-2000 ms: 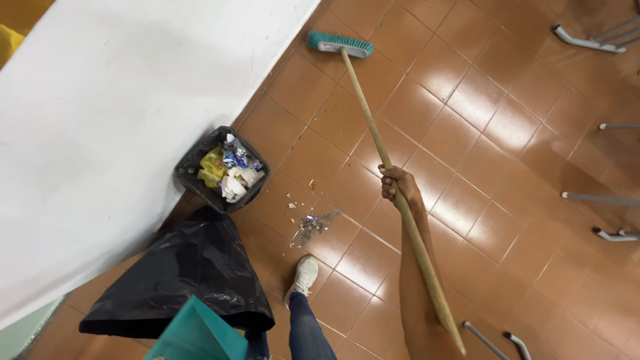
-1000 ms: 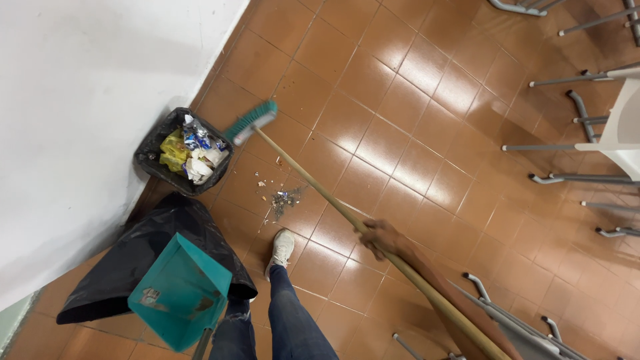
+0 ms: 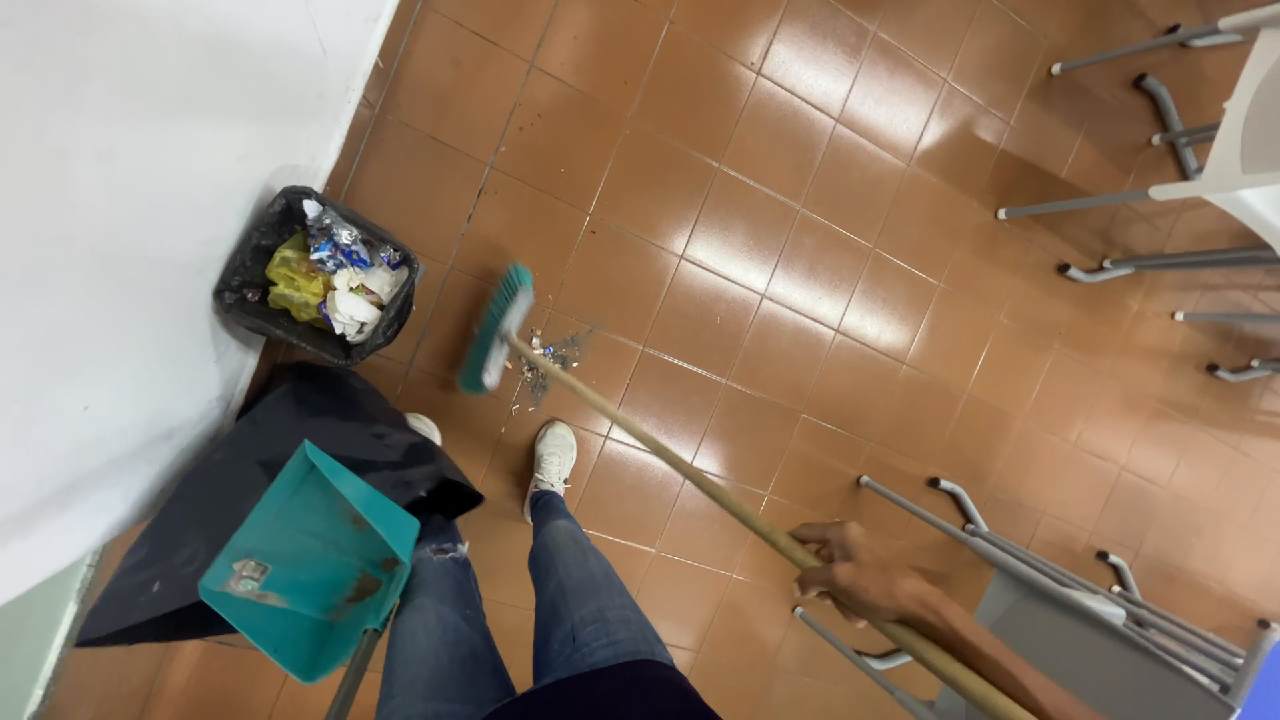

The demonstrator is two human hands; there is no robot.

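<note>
My right hand (image 3: 855, 572) grips the wooden handle (image 3: 690, 470) of a push broom. The broom's teal-bristled head (image 3: 497, 328) is on the tiled floor, just left of a small heap of dust and paper scraps (image 3: 550, 362). A teal dustpan (image 3: 315, 570) with a grey handle is at the lower left, with a bit of litter in it, in front of a black plastic bag (image 3: 290, 460). My left hand is out of view. A bin (image 3: 390, 340) lined with black plastic, holding wrappers and crumpled paper, stands left of the broom head.
A white wall (image 3: 150, 200) runs along the left. My feet in pale shoes (image 3: 553, 455) are below the debris. A grey chair (image 3: 1060, 620) is at the lower right, and white chairs (image 3: 1250, 150) with metal legs stand at the upper right.
The broom head has come from farther up the floor, past the bin's side, to the debris heap. More of the dustpan shows than two seconds ago.
</note>
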